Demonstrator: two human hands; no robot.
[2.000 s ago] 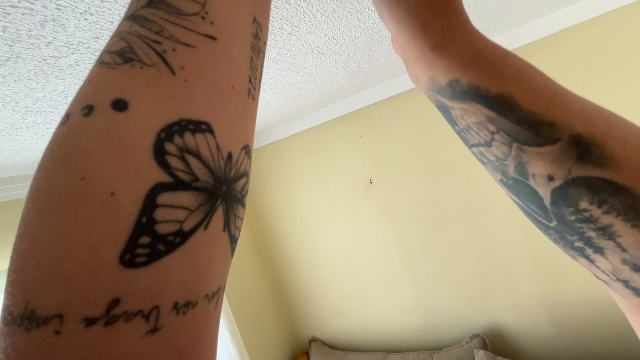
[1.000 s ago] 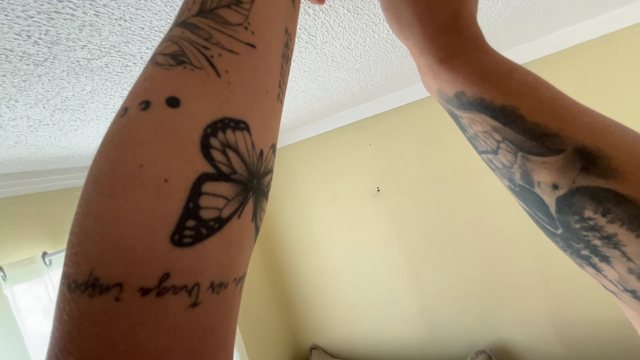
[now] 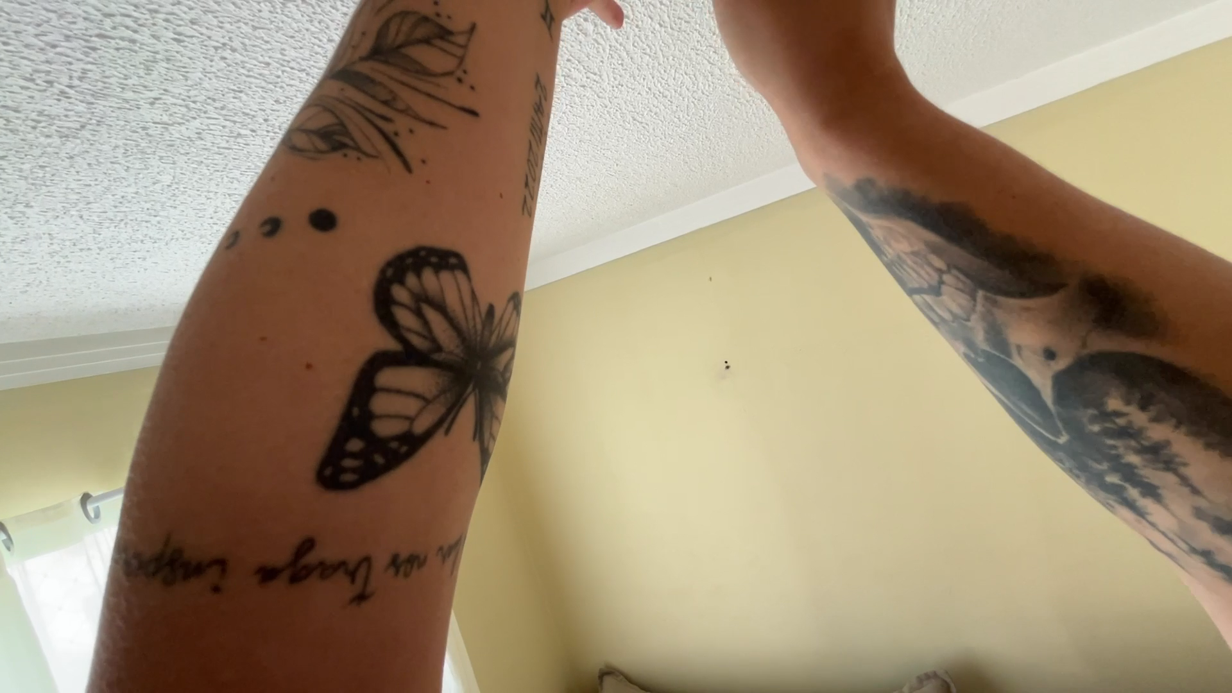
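Note:
Both arms reach up toward the textured ceiling. Of my left hand (image 3: 604, 12), only a fingertip or thumb tip shows at the top edge, beside the tattooed left forearm (image 3: 241, 385); the rest is out of view. My right hand (image 3: 804, 38) is cut off by the top edge, with its wrist side in sight above the tattooed right forearm (image 3: 1039, 289). The fingers of the right hand do not show. Whether either hand holds anything cannot be seen. A gap with ceiling behind it separates the two arms.
White textured ceiling (image 3: 664, 106) meets a pale yellow wall (image 3: 674, 462) at white trim (image 3: 674, 212). Small dark marks (image 3: 727, 365) dot the wall. A curtain rod (image 3: 101, 500) and bright curtain (image 3: 58, 597) are at lower left. Cushion tops (image 3: 626, 681) show at the bottom edge.
Since the earliest frame, my left forearm has shifted to the right in view, and a fingertip now shows at the top edge. The curtain rod has come into sight. The right arm has changed little.

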